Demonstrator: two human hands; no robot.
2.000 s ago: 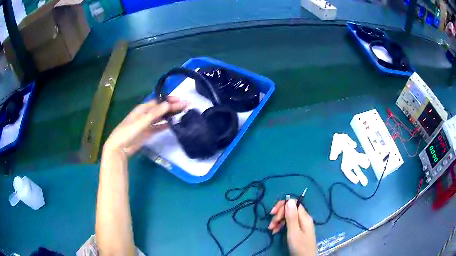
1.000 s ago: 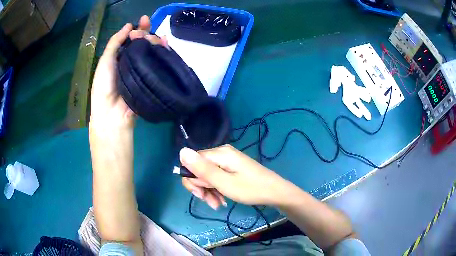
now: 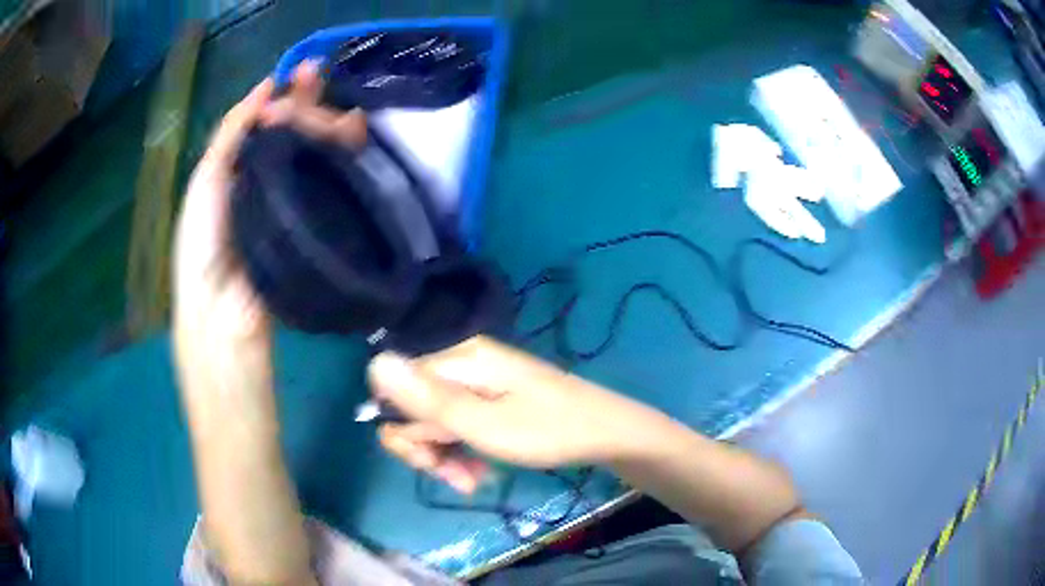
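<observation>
The frame is blurred. Black over-ear headphones point(image 3: 332, 235) are held up in front of the tray. My left hand point(image 3: 246, 218) grips them from the left side, its fingers over the top. My right hand point(image 3: 487, 401) is just below the lower cup and holds the plugs of the test leads point(image 3: 369, 410). One light metal tip points left from the fingers; a second tip shows close under the cup. I cannot tell whether it is inserted. The blue tray point(image 3: 490, 126) behind holds a glossy black bundle point(image 3: 401, 66) on a white liner.
Black cords point(image 3: 659, 286) lie on the green bench. White gloves point(image 3: 770, 183) lie beside a white test box point(image 3: 827, 143). Instruments with red and green digits point(image 3: 942, 89) stand at the right. A yellow-brown strip point(image 3: 160, 189) lies at the left, a white bottle point(image 3: 48, 467) at lower left.
Over two seconds, my left hand has lifted the headphones out of the tray and my right hand has brought the plugs to them. Since one second ago, mainly the view has shifted and blurred.
</observation>
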